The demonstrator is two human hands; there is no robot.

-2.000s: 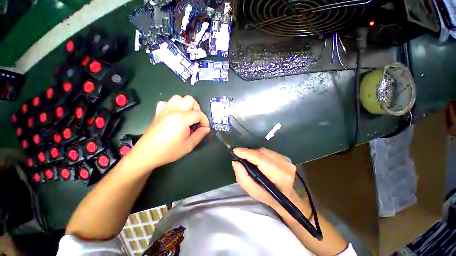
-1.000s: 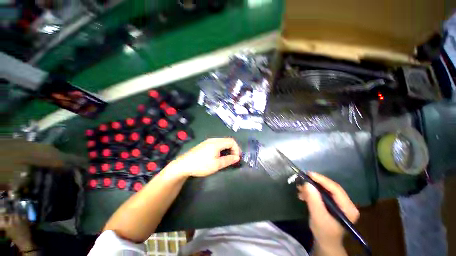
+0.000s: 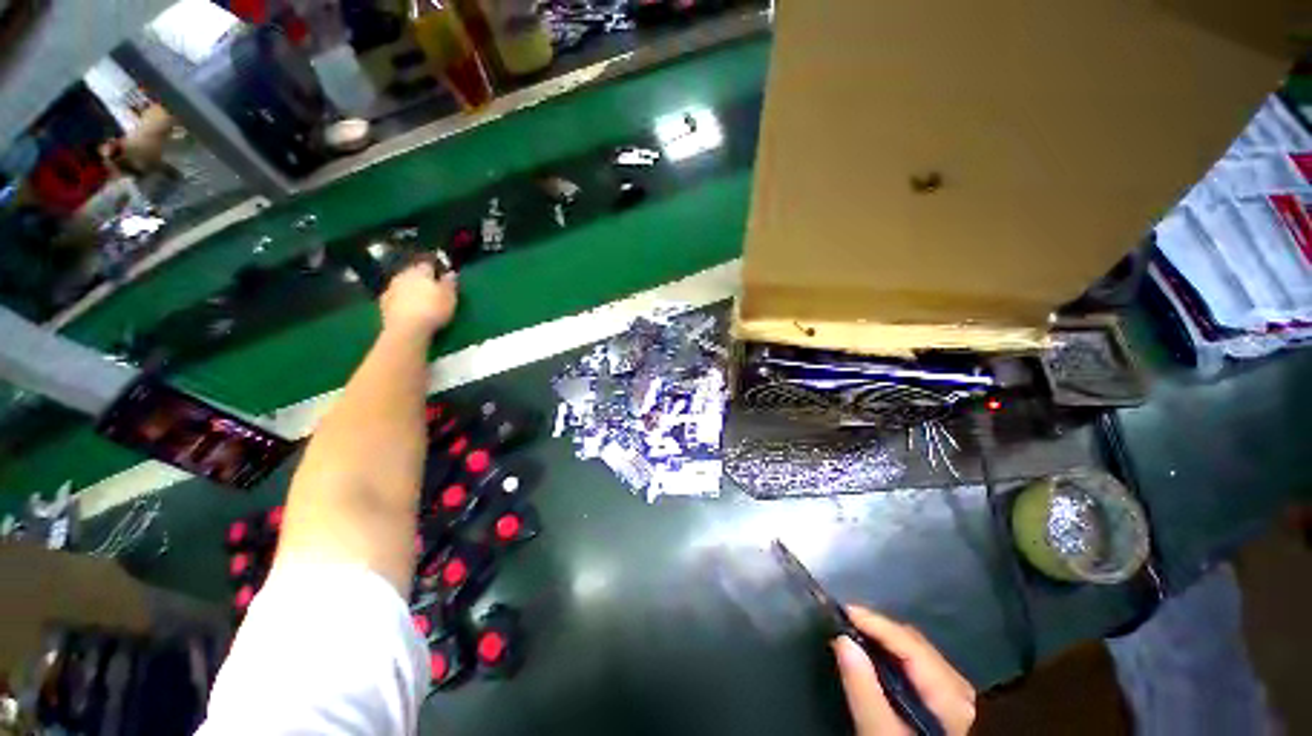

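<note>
My left hand (image 3: 420,299) is stretched out over the green conveyor belt (image 3: 576,273). Small dark and white pieces show at its fingertips; blur hides whether the fingers grip them. My right hand (image 3: 909,673), cut by the bottom edge, holds the black soldering iron (image 3: 849,626) like a pen, its thin tip pointing up-left above the bench. Black housings with red round faces (image 3: 455,572) lie at left, partly hidden by my left arm. A pile of blue and white circuit boards (image 3: 648,410) lies beside the fume extractor fan (image 3: 849,410).
Brown cardboard (image 3: 921,173) stands behind the fan. A yellow-green tub (image 3: 1079,529) is on the right. A phone (image 3: 194,429) is at left. Several small parts lie along the belt. White and red packets (image 3: 1245,237) are at the far right. Bottles stand beyond the belt.
My left hand has moved from the bench out over the belt. The single board before my hands is gone from the bench. The view has tilted up; my right hand still holds the iron.
</note>
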